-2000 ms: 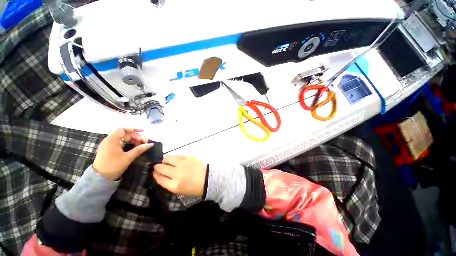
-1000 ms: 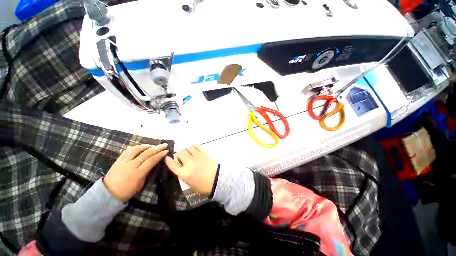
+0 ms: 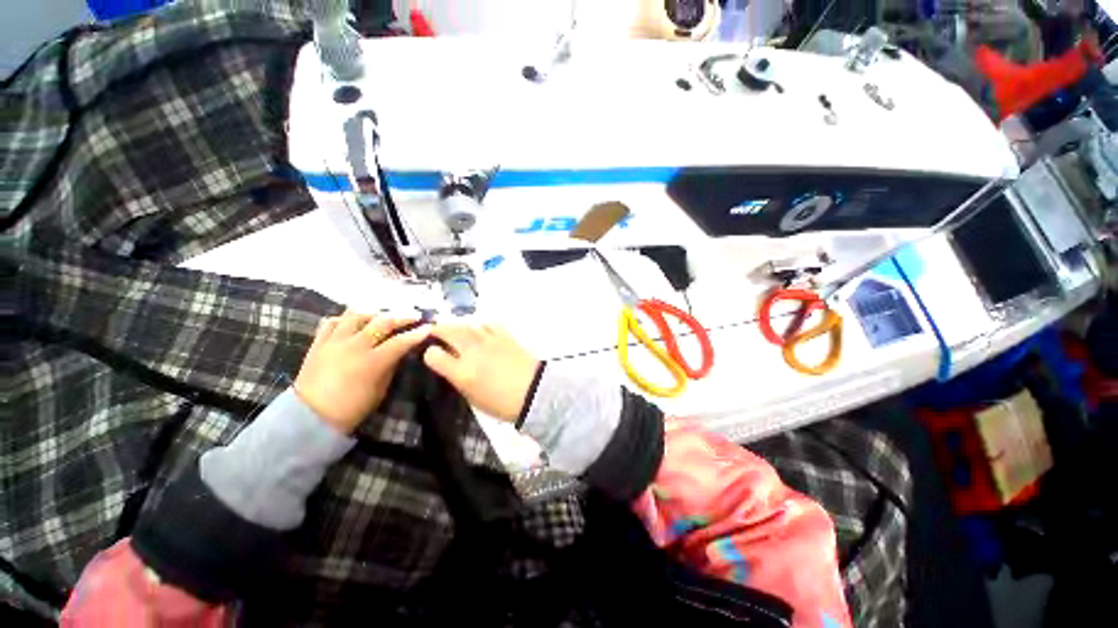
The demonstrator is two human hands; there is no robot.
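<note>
A plaid garment panel point(image 3: 233, 321) in black, grey and cream spreads from the left across the table edge to my lap. My left hand point(image 3: 356, 368) lies on its black-trimmed edge, fingers pressed down on the cloth. My right hand point(image 3: 488, 368) is beside it, its fingertips on the black binding point(image 3: 444, 423), which hangs down over the table edge. The fingertips of both hands nearly meet just in front of the presser foot point(image 3: 459, 290) of the white sewing machine point(image 3: 552, 111). The needle tip and the cloth edge under the fingers cannot be made out.
Scissors with red and yellow handles point(image 3: 662, 347) lie right of the needle, and a second pair point(image 3: 801, 329) lies further right. A brown tab point(image 3: 601, 221) is on the machine. More plaid cloth point(image 3: 172, 129) is heaped at the back left. A red crate point(image 3: 962, 460) stands low at right.
The view has shifted, so the machine sits lower and further right. Both hands and the cloth edge have moved up close to the presser foot. Earlier, my left fingers pinched the black edge; now they lie flat.
</note>
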